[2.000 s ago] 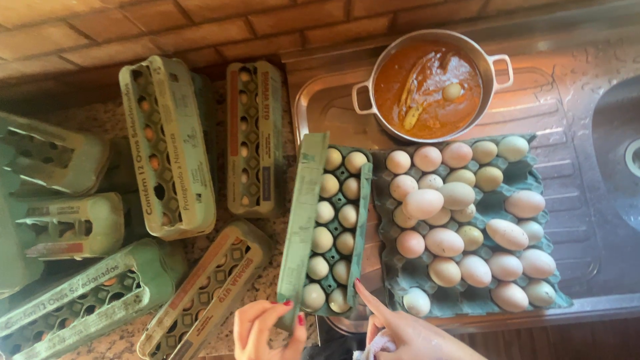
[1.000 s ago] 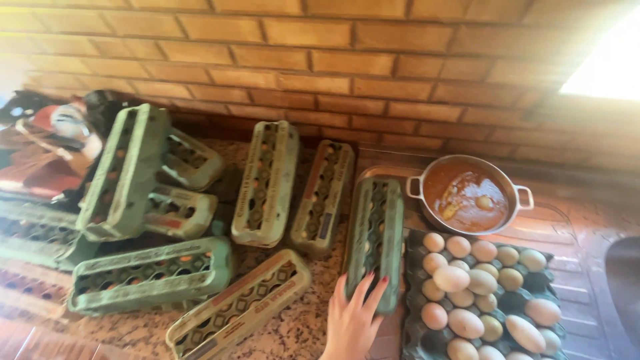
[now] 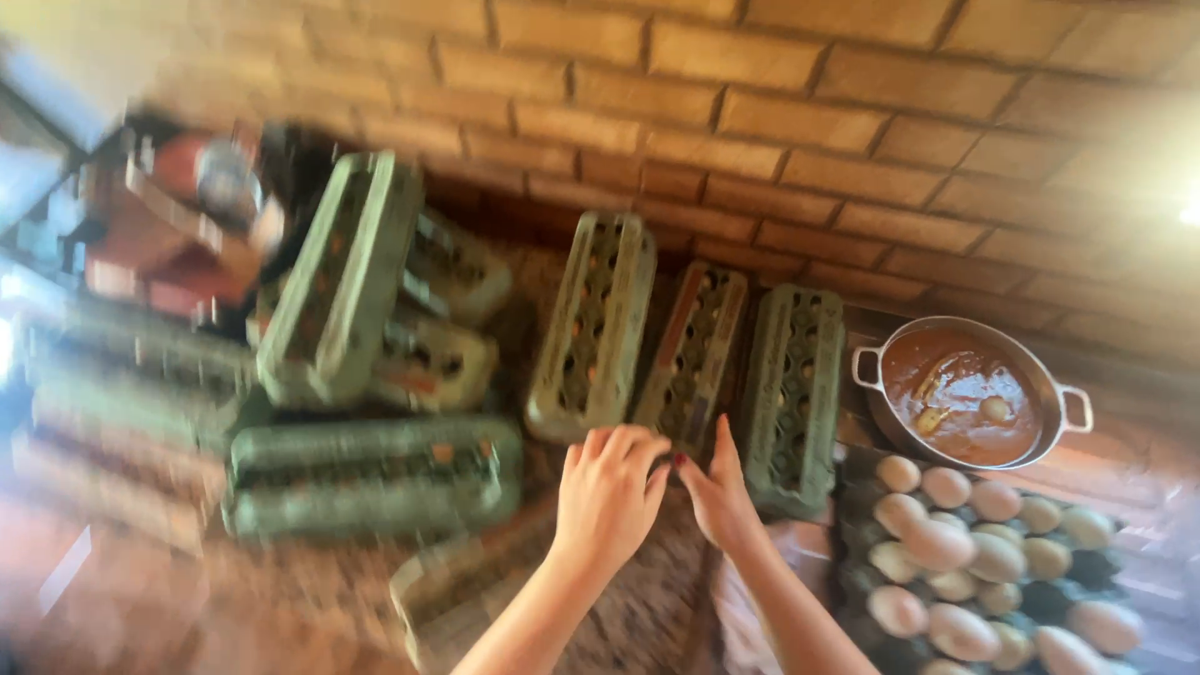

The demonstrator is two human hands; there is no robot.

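My left hand (image 3: 611,487) is in the middle of the view, its fingers bent, close to the fingertips of my right hand (image 3: 720,487). Whether anything small is between them is too blurred to tell. Just beyond both hands stands a narrow egg carton (image 3: 698,347) with a reddish label band. Right of it, a closed green egg carton (image 3: 795,403) stands near my right hand. Another green carton (image 3: 595,328) is beyond my left hand. A green egg tray (image 3: 1078,567) at the lower right holds many loose eggs (image 3: 940,544), some stacked on others. A whitish cloth (image 3: 750,600) lies beneath my right forearm.
A two-handled metal pot (image 3: 966,455) with brownish liquid and an egg stands behind the tray. More cartons, one lying crosswise (image 3: 375,478) and one on others (image 3: 337,281), fill the left of the granite counter (image 3: 309,609). A brick wall (image 3: 731,56) runs behind.
The carton beside the tray stood open two seconds ago and is now closed. A second ago a hand was on it; now both hands are together left of it. The view has swung left.
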